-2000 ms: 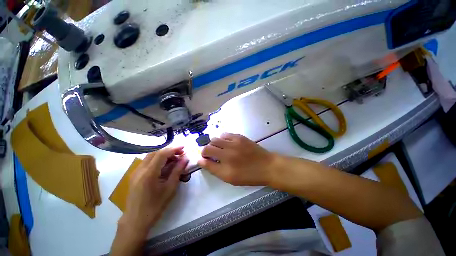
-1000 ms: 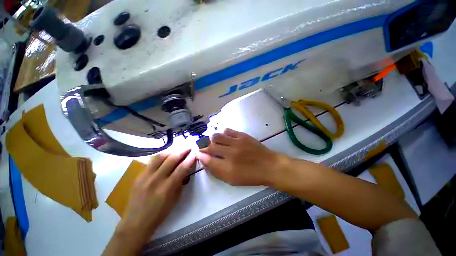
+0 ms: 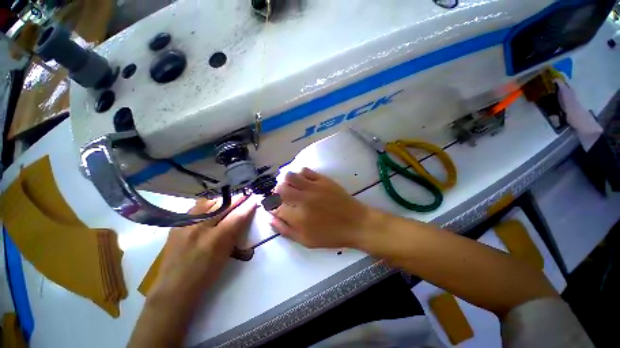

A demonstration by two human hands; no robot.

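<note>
The white JACK sewing machine [image 3: 326, 75] lies across the view, its needle and presser foot area [image 3: 262, 187] brightly lit. My left hand [image 3: 204, 238] reaches under the left end of the head, fingertips left of the needle area and partly hidden by the metal guard. My right hand [image 3: 316, 211] is just right of the needle area, fingers curled beside a small dark part. Glare and my fingers hide whether either hand holds thread. A mustard fabric piece [image 3: 153, 269] lies partly under my left hand.
Stacked mustard panels [image 3: 64, 245] lie at left. Scissors [image 3: 411, 173] with green and yellow loops lie right of my right hand. A metal part with an orange piece [image 3: 481, 122] is farther right. Mustard pieces [image 3: 451, 318] lie on a white board below the ruler-marked table edge [image 3: 299, 299].
My left hand has moved forward, farther under the machine head, covering more of the mustard piece. My right hand stays beside the needle area. The whole view has shifted slightly.
</note>
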